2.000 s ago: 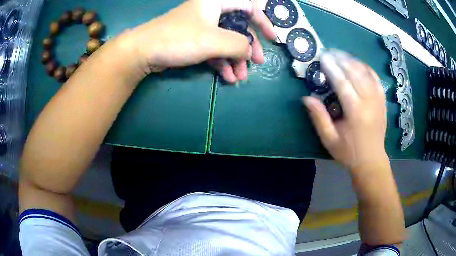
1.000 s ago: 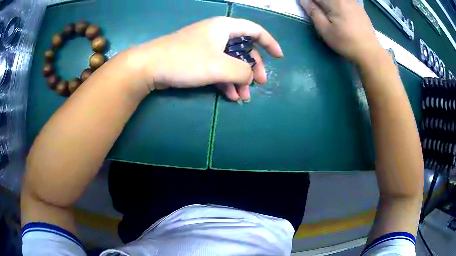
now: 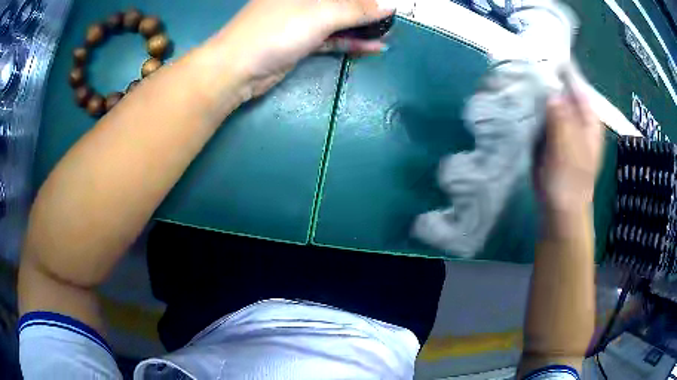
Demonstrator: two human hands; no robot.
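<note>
My left hand (image 3: 304,37) is at the upper middle, its fingers closed around dark disc parts (image 3: 369,30), mostly hidden by the fingers. My right hand (image 3: 570,145) is blurred at the right, beside the upper part of a silver four-pocket plate (image 3: 482,159). The plate is also blurred and slants over the green mat, its scalloped edge facing left. Its upper end meets or overlaps another pale blurred shape by the white strip. The right fingertips seem to be on the plate, but the blur hides the exact contact.
A wooden bead bracelet (image 3: 94,102) lies at the upper left. Clear plastic (image 3: 16,96) runs along the left edge. A white strip (image 3: 445,24) crosses the top right. Dark ribbed stacks of plates (image 3: 644,204) stand at the right. The green mat (image 3: 245,178) has a seam.
My left hand has moved up with the dark discs. My right hand has come back from the top edge to the right side. A blurred silver plate now shows beside it over the mat.
</note>
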